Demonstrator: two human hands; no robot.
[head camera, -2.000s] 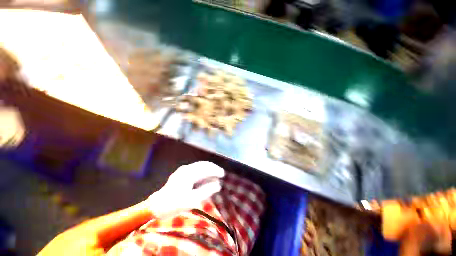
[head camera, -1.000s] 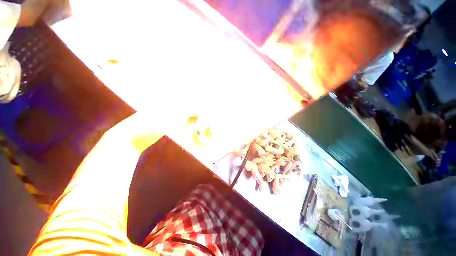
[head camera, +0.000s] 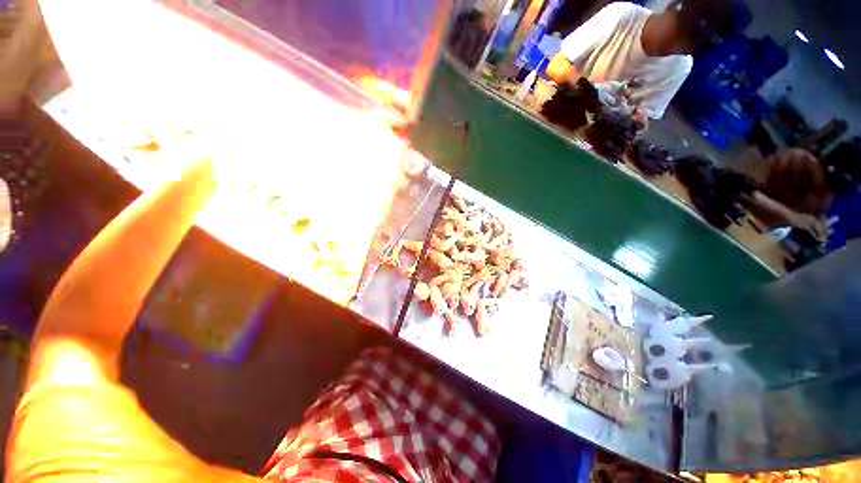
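Note:
My left arm reaches up into the glaring lit box at the left. My left hand is washed out by the light, so its fingers and anything in them cannot be made out. A few small yellowish limbs show inside the box. A pile of tan-pink moulded limbs lies on the metal bench, right of the box. A stained square board carries a small white cup with a thin stick at it. My right hand is not in view.
A white spiked holder stands beside the board, with a white scrap behind it. A black cable crosses the bench. A green divider runs behind. Beyond it, a person in white works near dark items. A checked apron covers my lap.
My left hand has gone from my lap to the lit box and further in. The view has swung left, then shifted so the bench and the person beyond show more clearly.

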